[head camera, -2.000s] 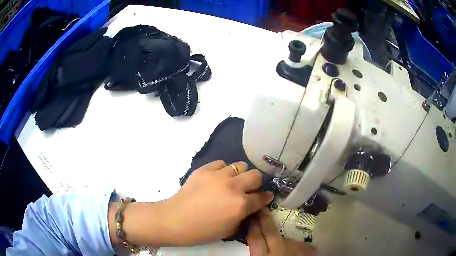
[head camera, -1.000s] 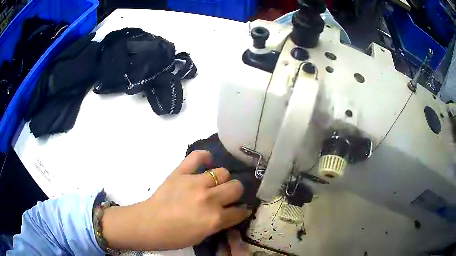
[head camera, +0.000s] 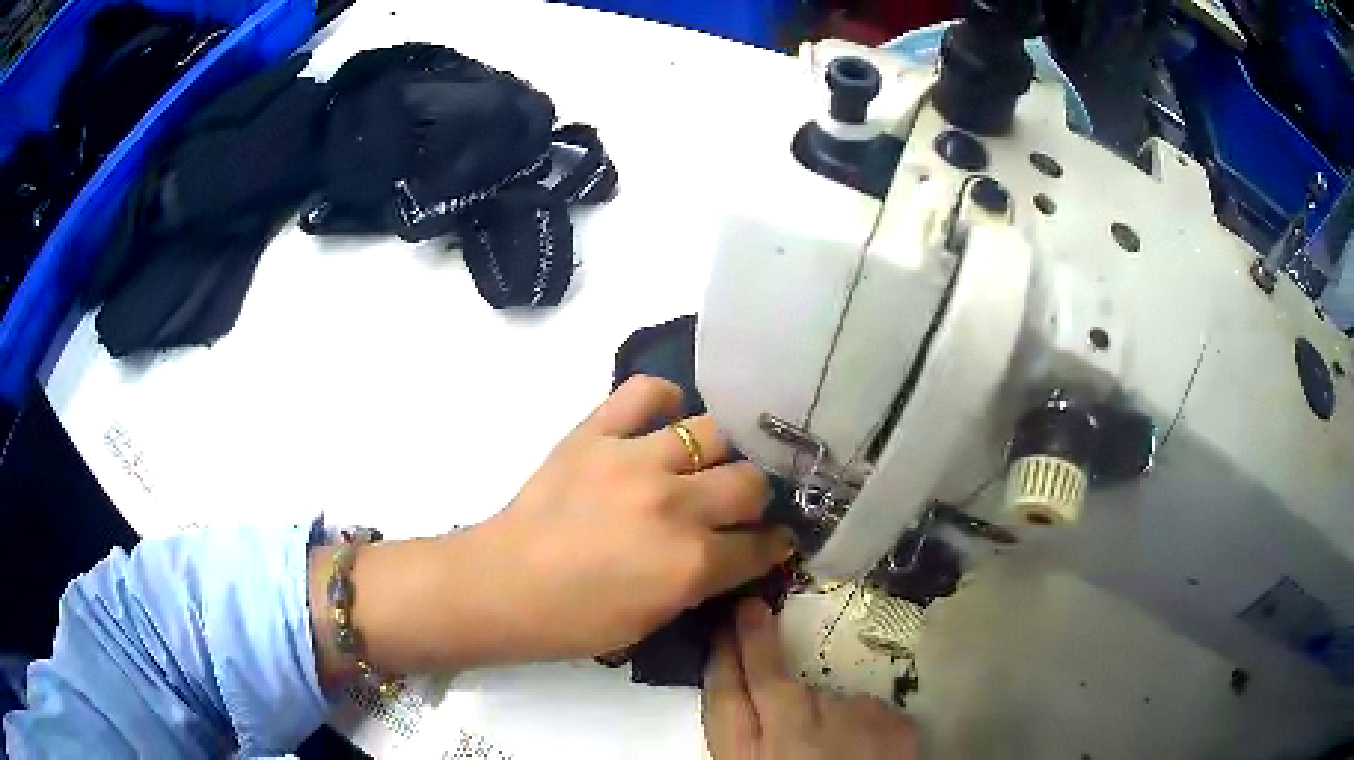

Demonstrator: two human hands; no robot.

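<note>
A black fabric panel (head camera: 653,354) lies under my left hand at the sewing machine head (head camera: 802,282). My left hand (head camera: 631,527) presses on the fabric, its fingertips close to the presser foot (head camera: 817,505); a ring and a bracelet show on it. My right hand (head camera: 787,698) is at the bottom edge, partly cut off, with fingers at the fabric just below my left fingertips. Black fabric also shows below my left hand. The needle and the seam are hidden by the head and fingers, so I cannot tell what is joined there.
A band pile (head camera: 512,245) with pale lines lies at the upper left of the white table (head camera: 371,401), beside a dark panel stack (head camera: 193,238). A blue work bin (head camera: 112,171) with black pieces stands at the left edge. The cream tension dial (head camera: 1045,489) is on the head's front.
The view has shifted, with the machine sitting farther right than one second ago. My left hand has come closer to the presser foot, and more of my right hand shows.
</note>
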